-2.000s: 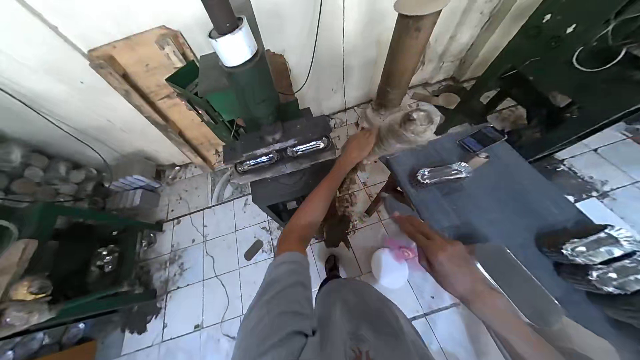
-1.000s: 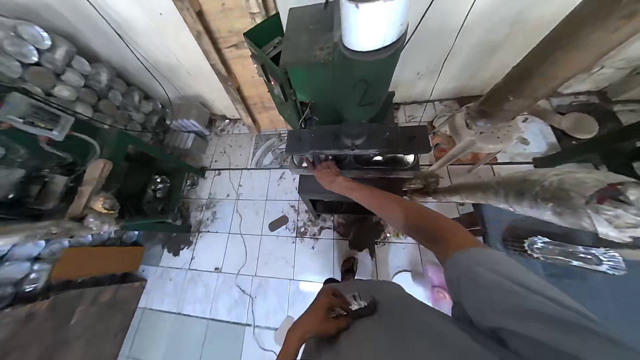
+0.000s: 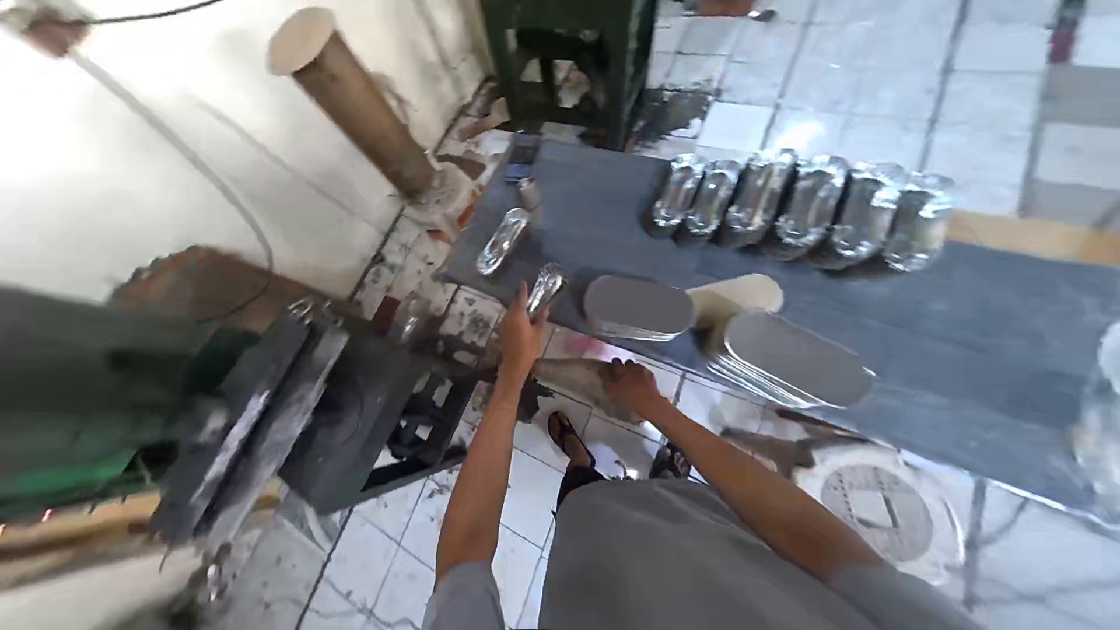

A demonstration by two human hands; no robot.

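Observation:
My left hand [image 3: 521,343] is raised at the near left edge of the dark table, its fingers closed around a small shiny metal oval tray [image 3: 547,290]. A similar shiny oval tray [image 3: 503,241] lies on the table just beyond it. My right hand [image 3: 634,385] is lower, beside the table's near edge, fingers curled at a blurred tan object [image 3: 582,378]; whether it grips this is unclear. A stack of flat oval metal sheets [image 3: 639,306] lies to the right of my left hand, and a second stack [image 3: 794,357] is farther right.
Several shiny oval trays [image 3: 801,206] stand in a row on the dark table [image 3: 595,206]. A phone [image 3: 522,157] lies at its far left corner. A dark metal machine [image 3: 271,411] is at left, a brown post [image 3: 363,114] by the wall, and a round white stool [image 3: 884,507] below right.
The view has swung from the green machine to the table. My right hand, earlier at the machine's front, is now by the table edge. My left hand has moved from my lap to the table.

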